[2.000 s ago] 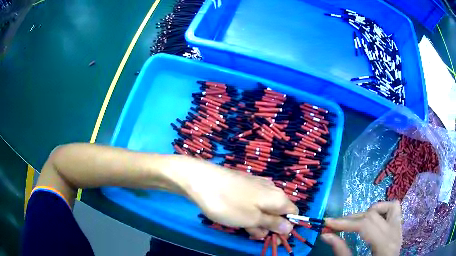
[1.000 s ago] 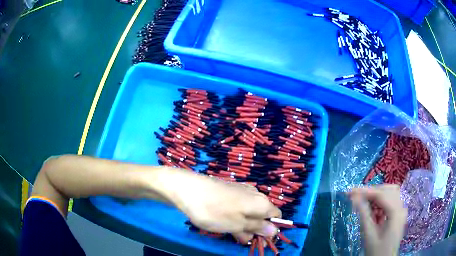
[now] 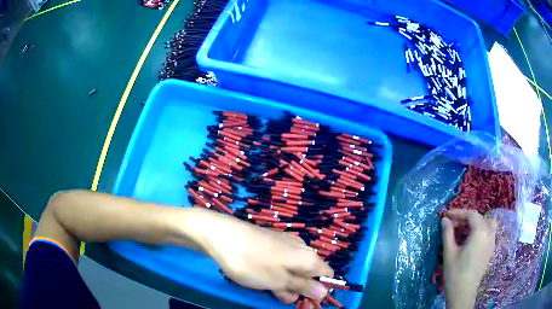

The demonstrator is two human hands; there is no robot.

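Note:
My left hand is over the lower part of the light-blue tray. It is closed on a black-and-white piece that points right; the ends of several red pieces show below its fingers. Red-and-black pieces lie in three overlapping rows in the tray. My right hand is inside the open clear plastic bag, thumb and finger against the loose red sleeves. Whether it pinches a sleeve cannot be told.
Beyond the tray stands a darker-blue tote with a heap of black-and-white pieces at its right. A dense row of black pieces lies left of it. A white sheet lies at right. Yellow tape crosses the green bench.
My right hand has moved away from the held piece, right into the bag. My left hand still holds a black-and-white piece. The whole view has shifted somewhat.

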